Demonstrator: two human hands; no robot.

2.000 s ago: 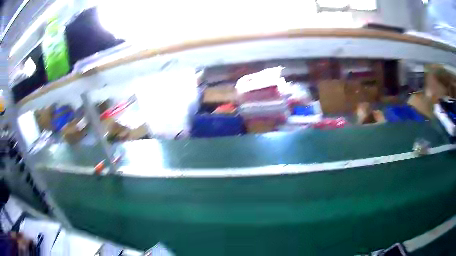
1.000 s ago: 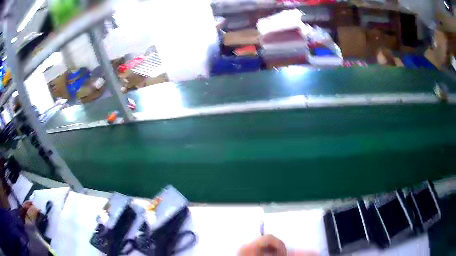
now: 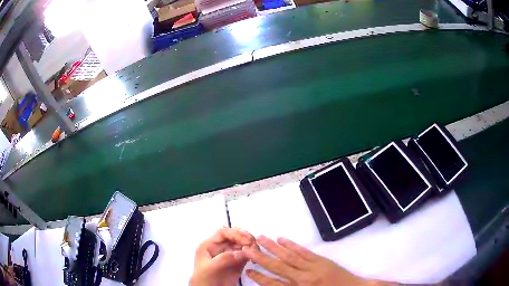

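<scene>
My left hand is at the bottom centre over the white sheet, its fingers curled with thumb and fingertips close together. My right hand lies beside it, fingers stretched out, fingertips meeting the left fingertips. Whether anything small is pinched between them cannot be made out. Three thick black units with white-bordered dark screens lie face up in an overlapping row on the right. Two part-assembled black devices stand at the left with silvery panels on top; one has a black wrist strap.
A green conveyor belt runs behind the sheets, with a pale rail along its far side. A small pale tape roll sits at the far right. Boxes and a blue bin are at the back. A metal post stands at the left.
The view has turned down and to the right. Both hands now show together at the bottom centre, where one blurred hand showed a second ago. The three screen units show fully.
</scene>
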